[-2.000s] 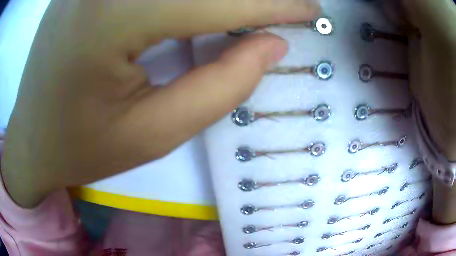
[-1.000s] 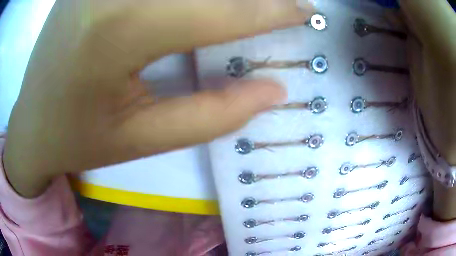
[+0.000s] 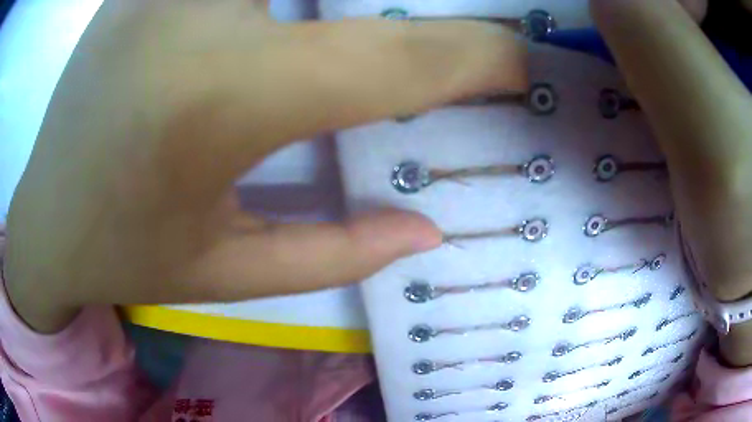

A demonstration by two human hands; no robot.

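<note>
My left hand (image 3: 272, 157) is large in the left half, over the left edge of the white foam board (image 3: 486, 202). Its thumb and index finger are spread apart, with nothing visible between them; the thumb tip covers the left end of one wired part. Rows of small silver round wired parts (image 3: 495, 284) lie on the board, joined in pairs by thin copper-brown wires. My right hand and forearm (image 3: 676, 107) reach over the board's right side. A dark blue pen (image 3: 577, 39) points left from near my right fingers, which are partly cut off by the top edge.
A yellow tape line (image 3: 247, 332) runs along the front edge of the white tabletop (image 3: 289, 315). The board extends over that edge towards my lap. A pale wristband (image 3: 730, 315) is on my right wrist. My pink jacket (image 3: 256, 379) is below.
My left thumb has moved down the rows and the gap to the index finger has widened. My right hand has moved left and the blue pen now shows. The board has shifted slightly.
</note>
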